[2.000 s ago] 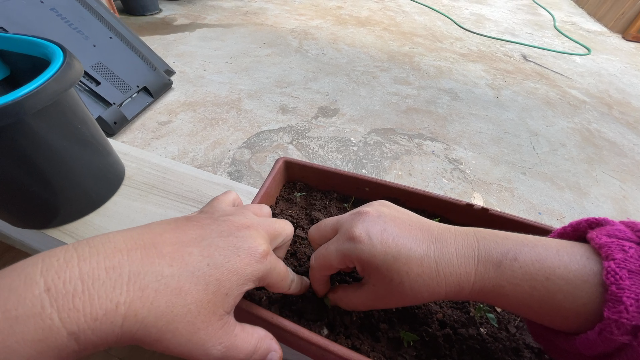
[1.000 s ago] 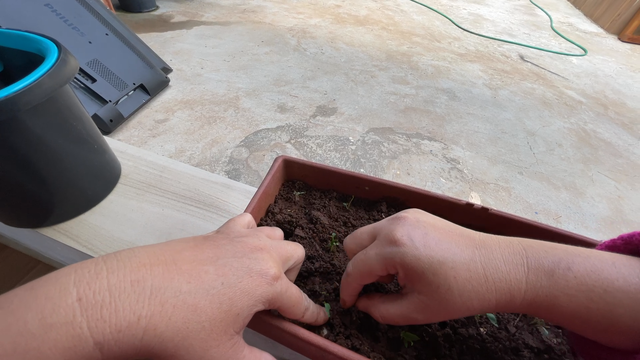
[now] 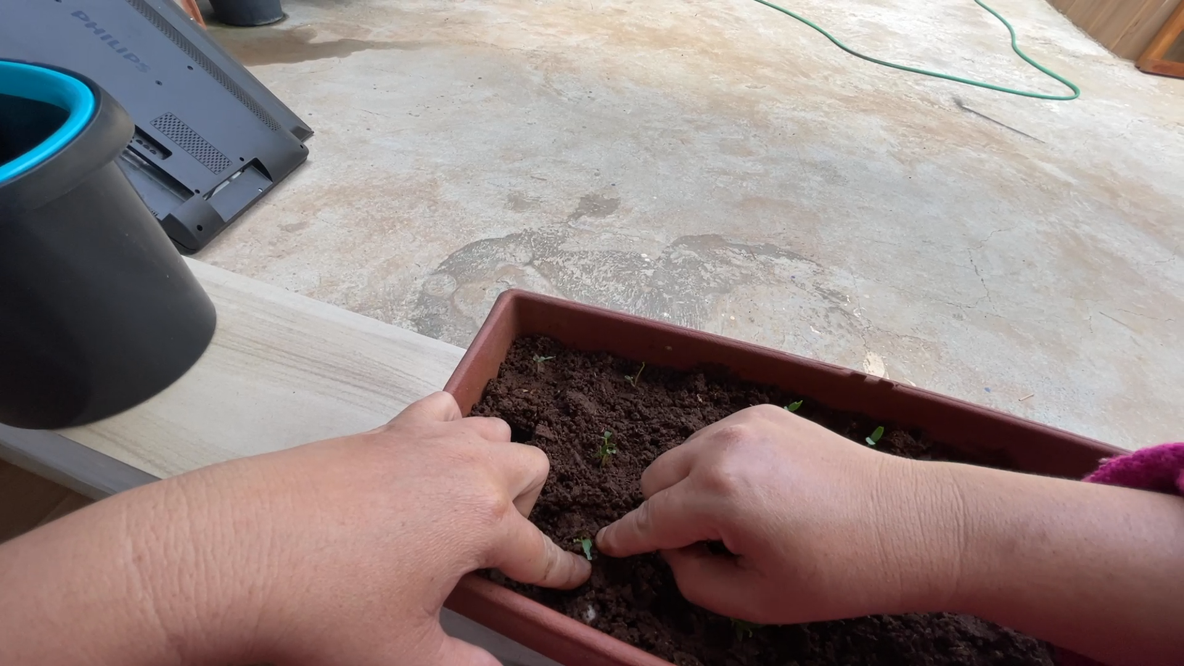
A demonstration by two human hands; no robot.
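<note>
A reddish-brown rectangular planter [image 3: 684, 339] holds dark soil [image 3: 564, 398]. One small green seedling [image 3: 586, 547] stands between the fingertips of both hands. My left hand [image 3: 416, 527] reaches over the planter's near left edge, a fingertip pressed to the soil just beside that seedling. From the right, my right hand [image 3: 768, 518] touches the soil on the seedling's other side with its index finger, its other fingers curled. Another seedling [image 3: 606, 449] grows a little farther back, and several more show along the far side, one leaf [image 3: 874, 435] just behind my right wrist. Neither hand visibly holds anything.
On the left, a black pot with a blue inner rim [image 3: 102, 277] stands on a pale board [image 3: 305, 361]. Behind it leans a dark Philips monitor or computer casing [image 3: 199, 120]. A green hose [image 3: 906, 67] lies on the concrete floor [image 3: 647, 176], near the top right.
My right hand was farther left two seconds ago, meeting my left fingertips and covering the spot; it has moved right, and the seedlings there now show. My left hand stays at nearly the same place.
</note>
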